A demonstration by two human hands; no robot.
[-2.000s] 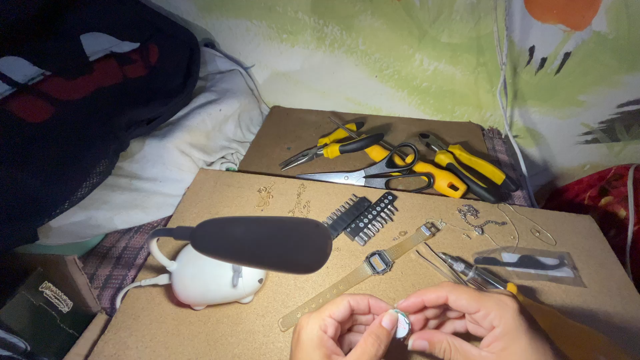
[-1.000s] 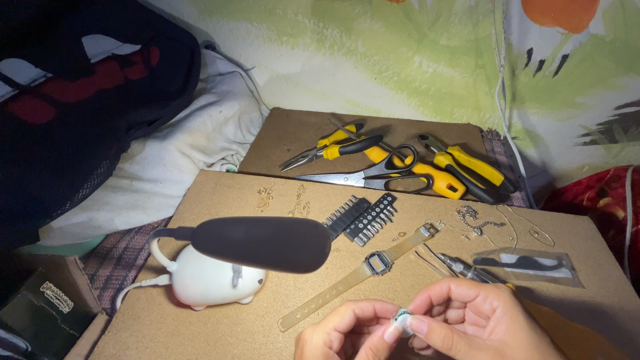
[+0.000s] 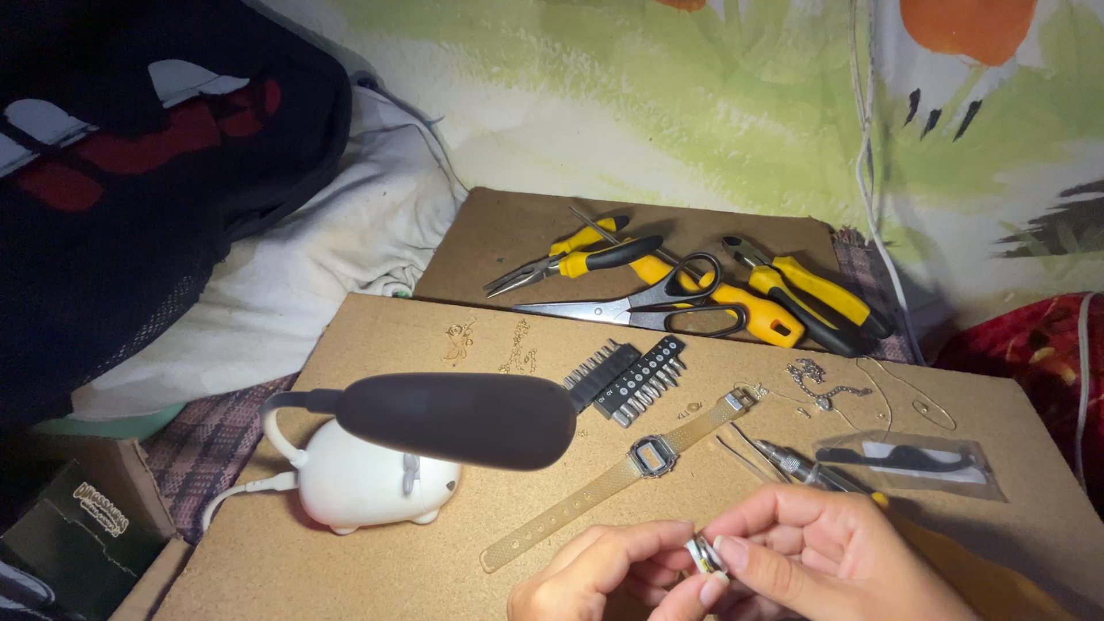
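Observation:
At the lower right, my left hand (image 3: 608,573) and my right hand (image 3: 811,552) meet fingertip to fingertip on a small silvery metal part (image 3: 706,555), tilted on edge; the fingers cover much of it. Just beyond them a digital wristwatch (image 3: 653,455) with a translucent strap lies stretched out diagonally on the board. Behind my right hand are metal tweezers (image 3: 749,457) and a metal-tipped tool (image 3: 798,467), partly hidden. A plastic sachet (image 3: 914,466) with a black curved piece lies to their right.
A white animal-shaped lamp (image 3: 371,487) with a dark head (image 3: 457,420) overhangs the particle board (image 3: 259,552). Bit holders (image 3: 638,379), thin chains (image 3: 819,384) and gold-coloured chains (image 3: 520,349) lie farther back. Behind are scissors (image 3: 634,306), needle-nose pliers (image 3: 561,259), diagonal cutters (image 3: 802,289) and a yellow-handled tool (image 3: 759,315).
The small part has turned between my fingers: its round pale face showed two seconds ago, and it is now seen more edge-on. Both hands stay in about the same place.

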